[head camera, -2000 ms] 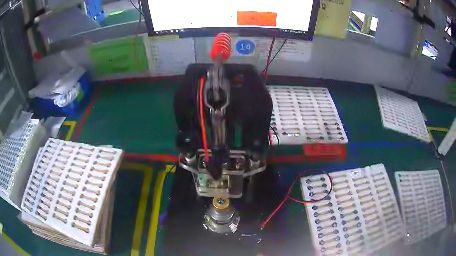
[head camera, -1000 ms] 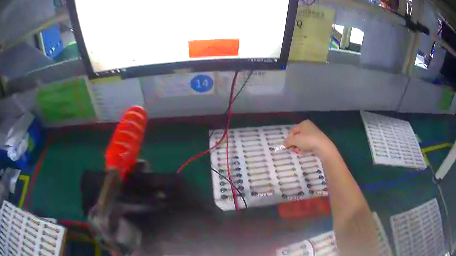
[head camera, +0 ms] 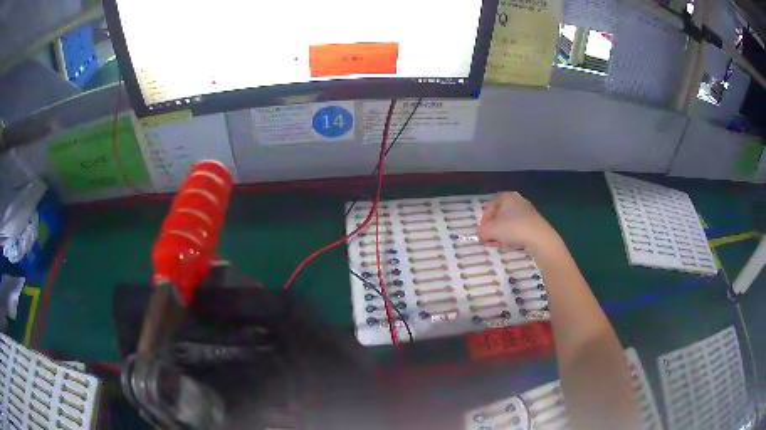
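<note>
My right hand (head camera: pixel 510 222) is bare and reaches over the white slotted tray (head camera: pixel 437 285) behind the fixture. Its fingertips are pinched together at the tray's upper right part. A small pale piece shows just left of the fingertips; whether they grip it I cannot tell. Many slots hold slim dumbbell-shaped parts, some with dark ends. The fixture (head camera: pixel 243 353) is at the lower left, blurred, with its red ribbed lever handle (head camera: pixel 195 222) raised. My left hand is not in view.
A monitor (head camera: pixel 294 99) with an orange block stands at the back. Red and black wires (head camera: pixel 378 185) cross the tray. A red label (head camera: pixel 509 340) is at the tray's front. Other trays lie at the right (head camera: pixel 659 222), lower right (head camera: pixel 707 382) and lower left (head camera: pixel 46 386). A blue bin (head camera: pixel 46 227) is far left.
The view has tilted down and moved nearer the rear tray since the first frame. My right hand has come in over that tray. Since the second frame it has stayed near the same slots.
</note>
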